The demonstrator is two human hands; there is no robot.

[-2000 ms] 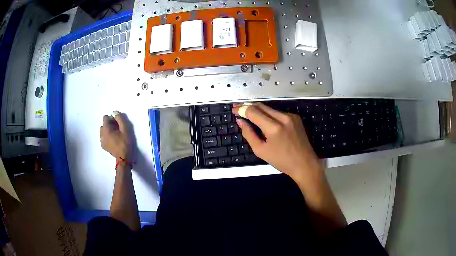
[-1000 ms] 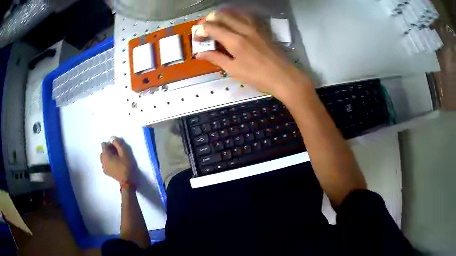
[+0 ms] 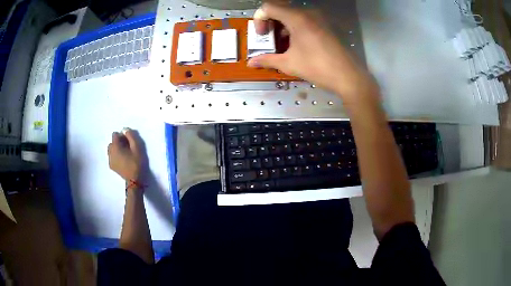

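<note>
The orange fixture (image 3: 224,72) lies on the perforated base plate (image 3: 246,111). Two white housings, the left one (image 3: 190,47) and the middle one (image 3: 224,46), sit in its pockets. My right hand (image 3: 314,50) has its thumb and a finger on opposite ends of a third white housing (image 3: 261,42), at the third pocket. This housing has faint grey print. Whether it is lifted is not clear. The fixture's right end is hidden behind my right hand. My left hand (image 3: 125,156) is curled over the blue tray, with no part visible in it.
The black keyboard (image 3: 291,156) is on the shelf in front, partly under my right forearm. The blue tray (image 3: 59,139) is at left, with rows of housings (image 3: 109,53) at its far end. Stacked housings (image 3: 482,58) are at far right.
My right hand has gone from the keyboard up to the third housing. The loose housing seen earlier on the base plate at right is now hidden. My left hand has stayed over the tray.
</note>
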